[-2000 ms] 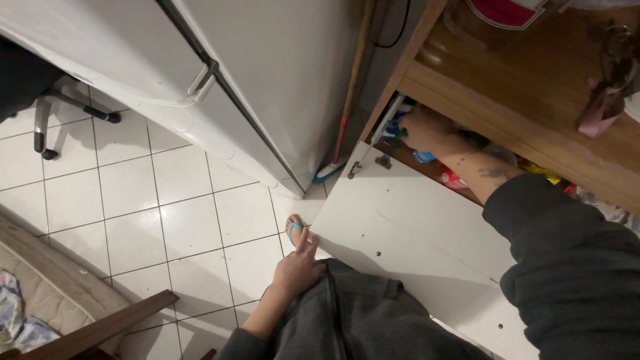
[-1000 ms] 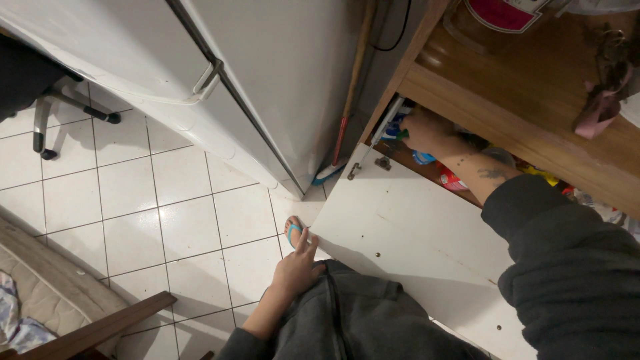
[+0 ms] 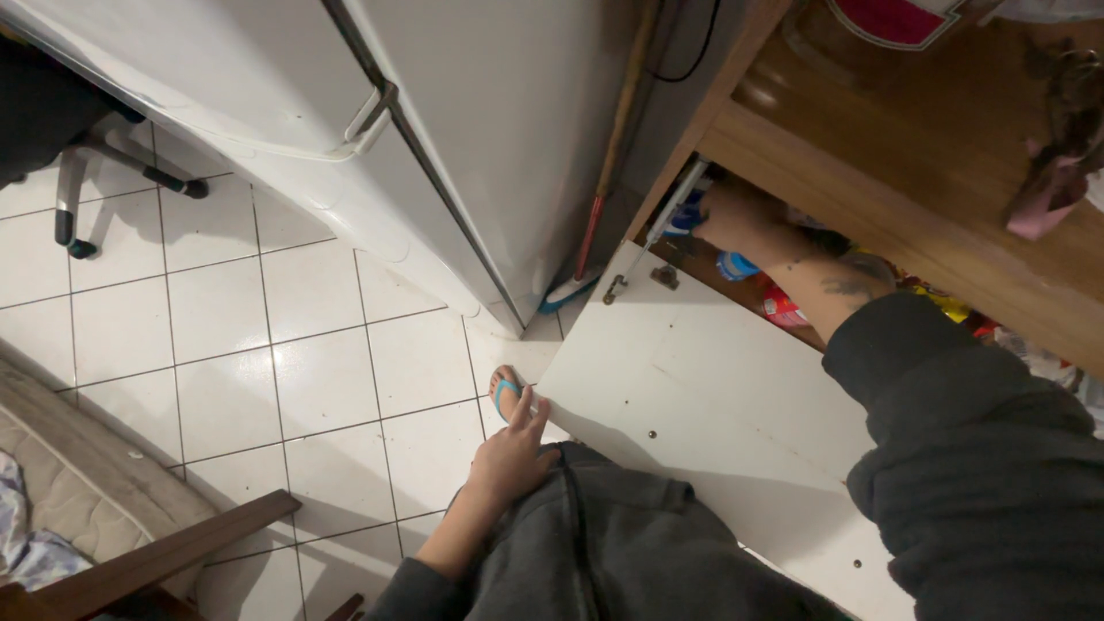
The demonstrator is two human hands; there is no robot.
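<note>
My right hand [image 3: 733, 211] reaches into a wooden cabinet compartment at the upper right, beside a blue package [image 3: 684, 216]. Its fingers are partly hidden in there, so whether they grip the package cannot be told. A light-blue round item [image 3: 736, 266], a red package [image 3: 783, 306] and a yellow package [image 3: 944, 304] lie near that forearm. The white cabinet door [image 3: 707, 371] is folded down below the compartment, with a metal hinge [image 3: 614, 290] near its corner. Over the front of my dark jacket, my left hand [image 3: 509, 453] is empty, its fingers apart.
A white refrigerator [image 3: 483, 129] stands left of the cabinet, with a broom [image 3: 595, 233] behind it. A glass jar and a pink ribbon [image 3: 1048, 203] rest on the wooden top [image 3: 897, 112]. At left are an office chair base [image 3: 82, 172], a mattress [image 3: 86, 466] and a wooden bar [image 3: 172, 548].
</note>
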